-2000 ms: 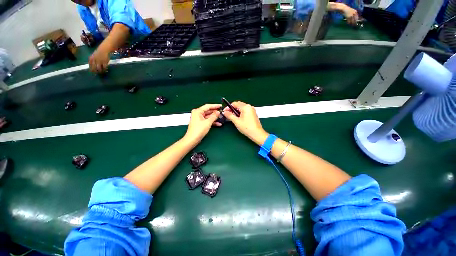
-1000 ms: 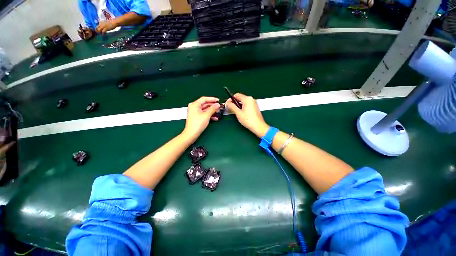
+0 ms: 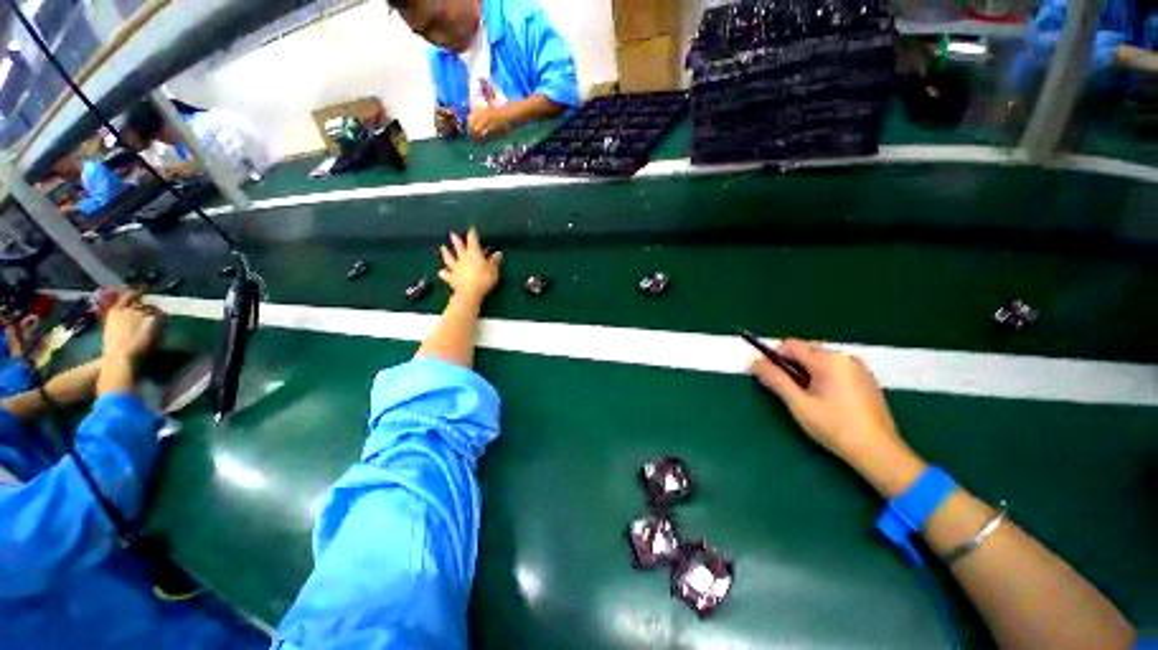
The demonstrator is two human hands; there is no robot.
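Observation:
My left hand (image 3: 471, 269) reaches over the white rail onto the green conveyor belt, fingers spread. A small dark thing shows by its fingertips; I cannot tell whether it is touched. Dark modules lie on the belt on both sides of the hand, one at left (image 3: 417, 290) and one at right (image 3: 537, 285). My right hand (image 3: 832, 387) is over the rail and holds a slim black pen-like tool (image 3: 777, 359), tip pointing up and left. Three modules (image 3: 667, 479) lie close together on the bench between my arms.
A black screwdriver-like tool (image 3: 234, 333) hangs at left. A co-worker's hand (image 3: 130, 326) is beyond it. Across the belt are an open black tray (image 3: 607, 133), a tall tray stack (image 3: 790, 89), a cardboard box (image 3: 349, 117) and another person. The white rail (image 3: 610, 343) crosses the view.
The view has turned left. My left hand has left the spot beside my right hand and stretched out over the belt. The module between my hands no longer shows there. My right hand keeps the tool.

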